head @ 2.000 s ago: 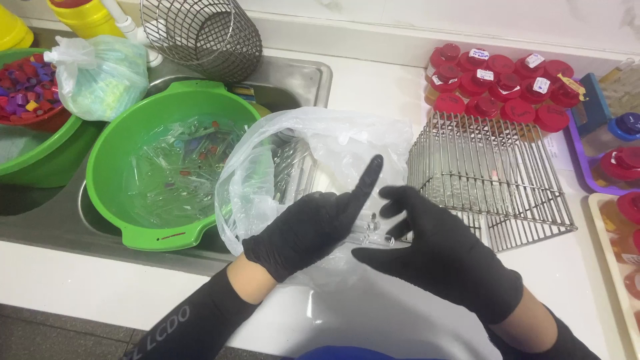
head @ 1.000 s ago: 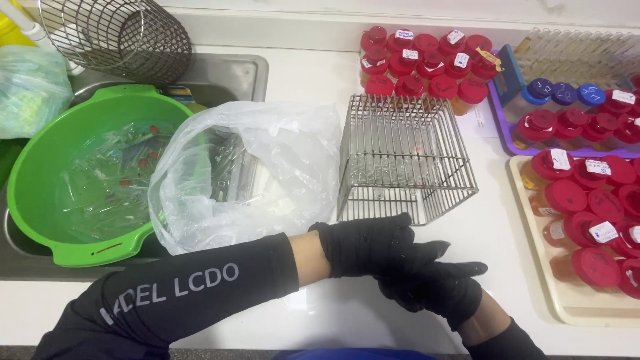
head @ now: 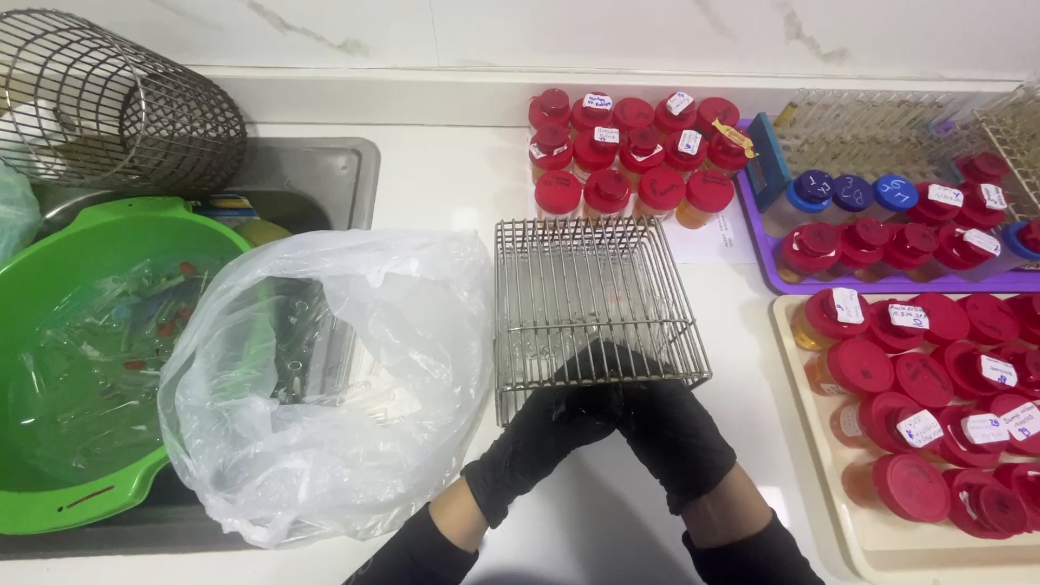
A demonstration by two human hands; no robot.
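Note:
A wire rack of metal bars (head: 597, 301) stands on the white counter in front of me. My left hand (head: 561, 431), in a black glove, is at its near edge, close against my right hand (head: 670, 435), also black-gloved. The fingers of both reach in behind the near bars, so I cannot tell what they hold. Left of the rack lies an open clear plastic bag (head: 406, 309) with glass tubes (head: 296, 366) and white pieces in it. Further left, a green basin (head: 49, 504) holds water and many thin tubes, some with red parts.
A round mesh basket (head: 183, 122) lies tilted over the metal sink (head: 353, 175). Red-capped sample jars (head: 605, 191) stand behind the rack. At the right are a purple tray (head: 768, 260) with jars and tube racks, and a cream tray (head: 821, 487) of red-capped jars.
My hands were over the bag's right side two seconds ago, then together in front of the rack. Now their fingers are inside the rack's near end. The view has shifted right.

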